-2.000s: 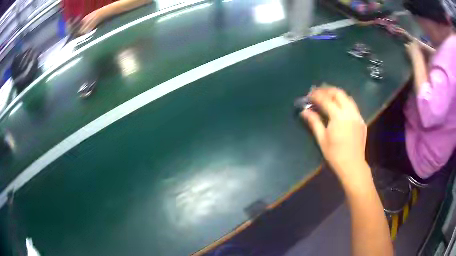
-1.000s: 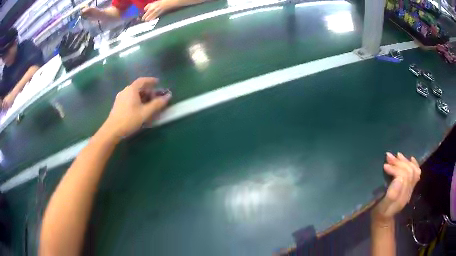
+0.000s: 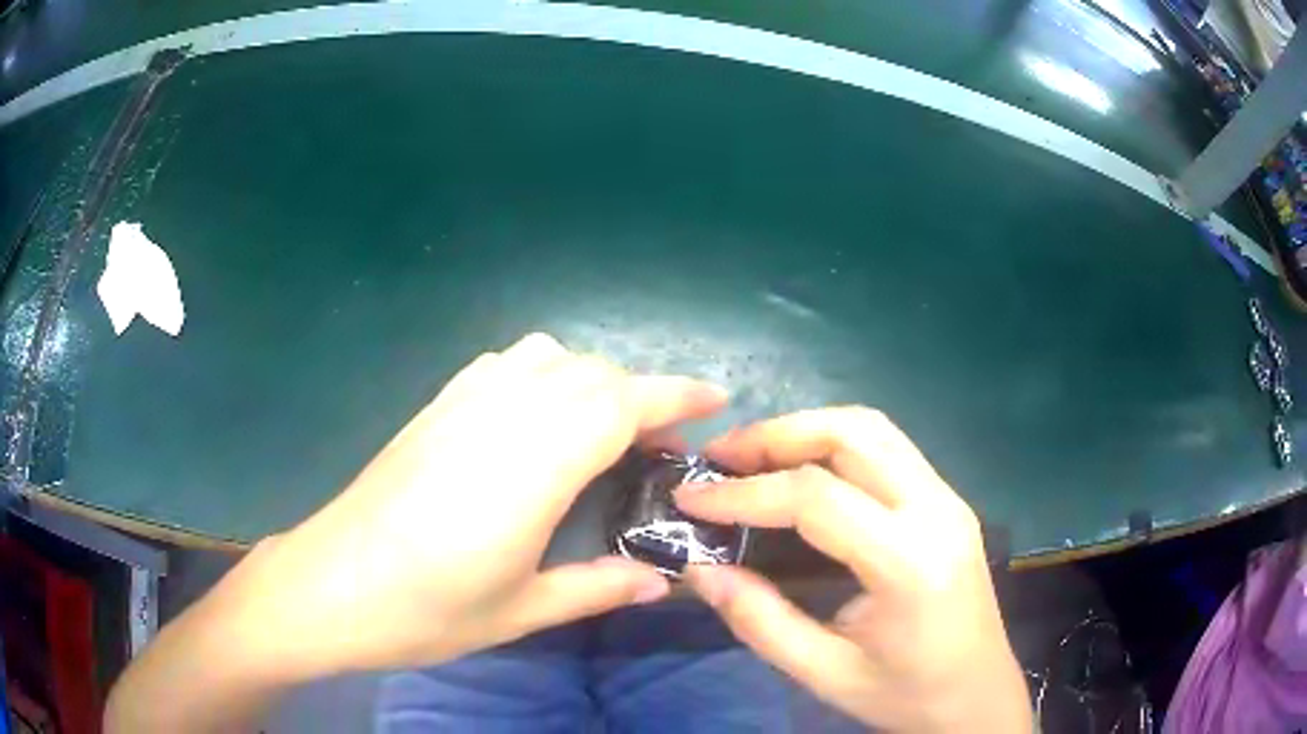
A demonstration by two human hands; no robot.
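Note:
A small rounded black unit with a shiny silver rim [image 3: 671,534] is held between both hands at the front edge of the green bench. My left hand [image 3: 495,502] has its thumb at the unit's lower left side and its fingers over the far side. My right hand [image 3: 860,552] touches the unit from the right with its thumb and fingertips. The unit's far side is partly hidden by my fingers.
Several silver-and-black units [image 3: 1269,376] lie at the far right near a blue stick [image 3: 1227,250] and a metal post [image 3: 1250,141]. A white scrap [image 3: 141,281] and clear tape [image 3: 43,337] are at left. A pale strip [image 3: 631,26] crosses the far bench.
The view has turned down to the near bench edge. My left hand has come back from beyond the white strip, and both hands now meet at the unit.

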